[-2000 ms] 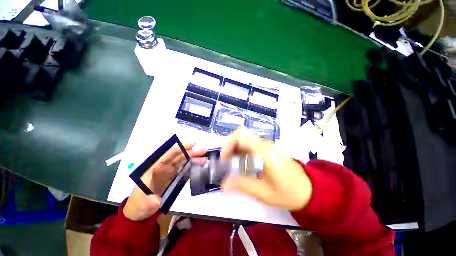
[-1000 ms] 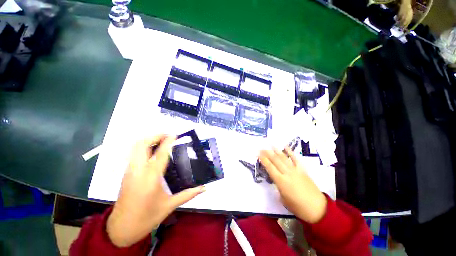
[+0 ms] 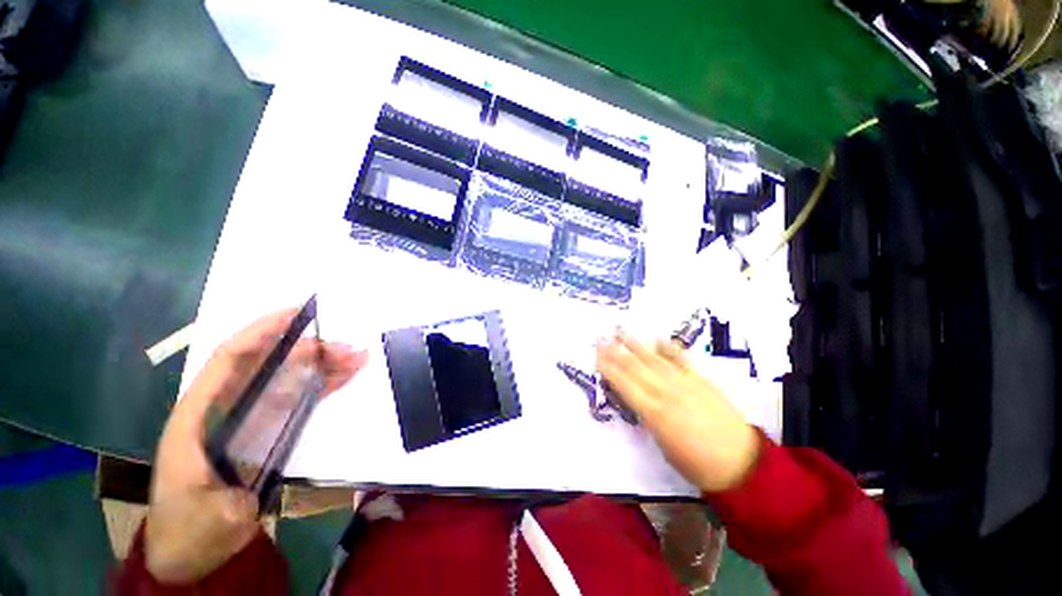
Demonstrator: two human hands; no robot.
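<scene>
My left hand (image 3: 216, 437) holds a black-framed front panel (image 3: 266, 402) tilted up on edge at the left front of the white sheet. A display housing (image 3: 452, 380) with a glossy dark screen lies on the sheet between my hands. My right hand (image 3: 675, 408) rests over the metal air blow gun (image 3: 579, 377), palm down. Its nozzle and rear fitting show, and the hand hides its middle, so I cannot tell how firmly it is held. Several front panels (image 3: 408, 192) lie in two rows farther back, some under wrinkled clear film (image 3: 512, 239).
Black stacked trays (image 3: 862, 303) stand at the right. A yellow air hose (image 3: 815, 192) and crumpled white scraps (image 3: 745, 291) lie beside them. The green belt (image 3: 652, 58) runs along the back. A brown cardboard box (image 3: 122, 512) sits below the bench edge.
My left hand has carried the front panel left, off the housing, which now lies uncovered. My right hand has set the blow gun down onto the sheet and stayed over it. The view has shifted.
</scene>
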